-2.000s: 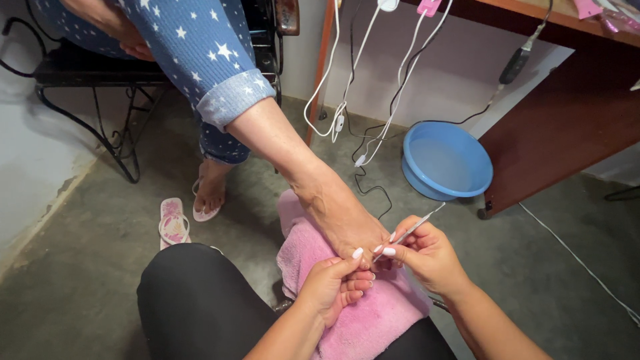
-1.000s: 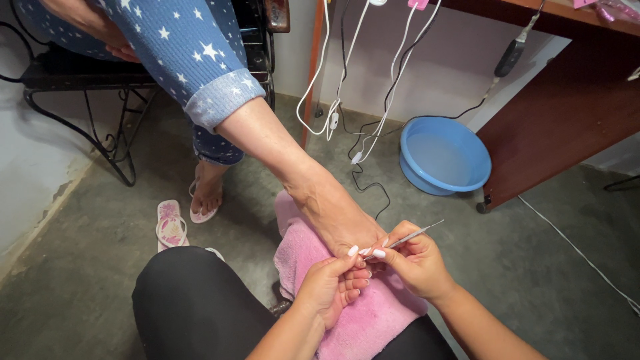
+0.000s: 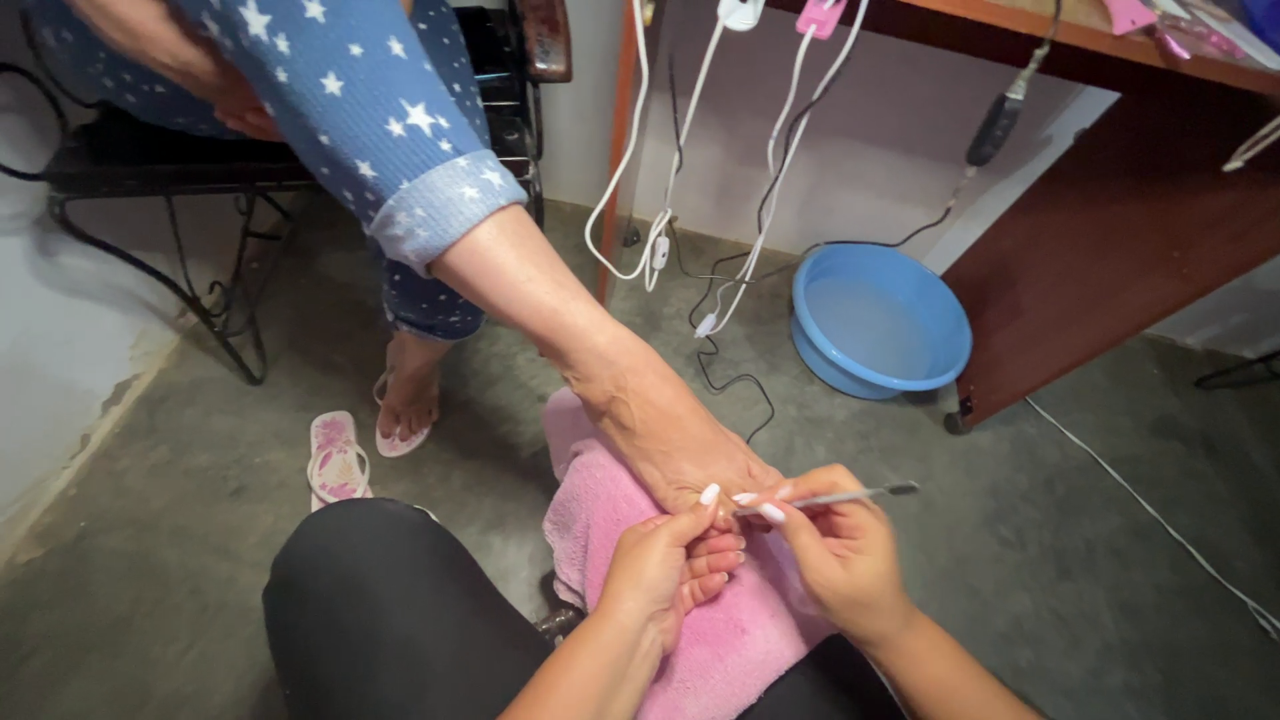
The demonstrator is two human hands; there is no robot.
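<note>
Another person's bare foot (image 3: 660, 430) rests on a pink towel (image 3: 700, 640) laid over my leg. My right hand (image 3: 845, 555) grips a thin metal nail tool (image 3: 840, 497) like a pen. One end of the tool points at the toes and its dark, flat end sticks out to the right. My left hand (image 3: 665, 565) holds a toe between thumb and fingers, its other fingers curled below. The tool's working tip is mostly hidden among my fingertips and the toes.
A blue plastic basin (image 3: 880, 320) of cloudy liquid stands on the floor beside a wooden desk (image 3: 1110, 240). White and black cables hang from the desk. At left are a black metal chair (image 3: 180, 175), a loose flip-flop (image 3: 338, 455) and the person's other foot (image 3: 408, 385) in a flip-flop.
The tool in my right hand has tilted from pointing up and right to lying nearly level. My left hand stays at the toes.
</note>
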